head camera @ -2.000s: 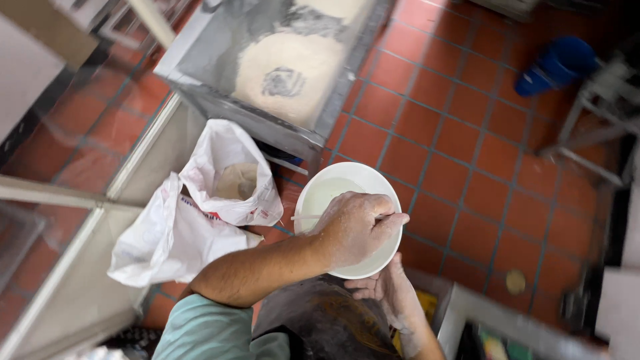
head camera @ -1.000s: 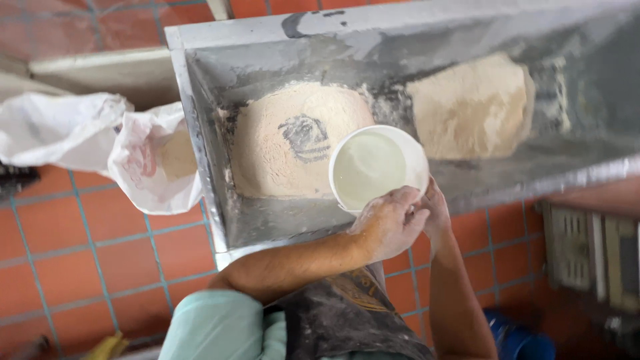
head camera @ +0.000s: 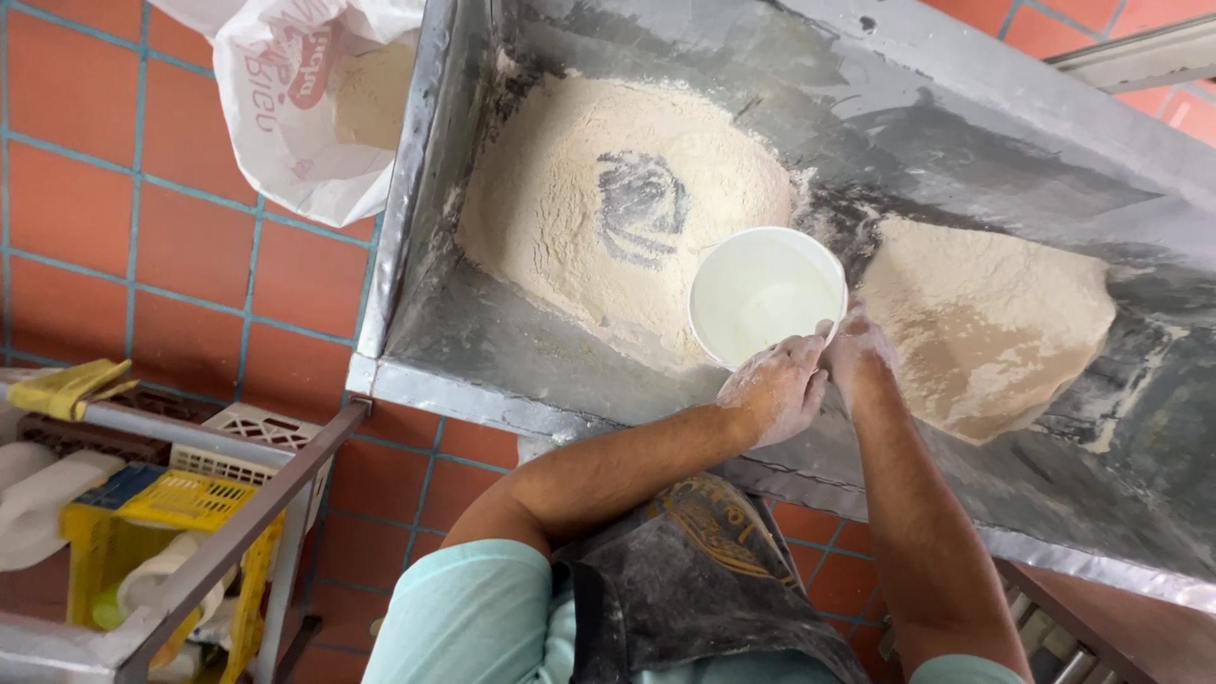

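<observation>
A white plastic bucket [head camera: 768, 296] with pale, cloudy liquid in it is held over the metal trough [head camera: 532, 375]. My left hand [head camera: 781, 388], dusted with flour, grips the rim at the near side. At the right side of the rim, my right hand [head camera: 858, 350] holds the bucket, its fingers partly hidden. Beyond and left of the bucket lies a broad ring of flour [head camera: 560, 218], its middle scraped down to bare metal. A large pale slab of dough [head camera: 997, 323] rests in the trough to the right.
An opened white flour sack [head camera: 285, 123] stands on the tiled floor left of the trough. At the lower left, a metal frame [head camera: 237, 532] stands by a yellow plastic crate [head camera: 180, 499] holding containers, with a yellow cloth [head camera: 71, 388] draped over a bar.
The view has swung from the floor to the trough. The bucket, over the floor tiles two seconds ago, is now above the trough, held in both hands.
</observation>
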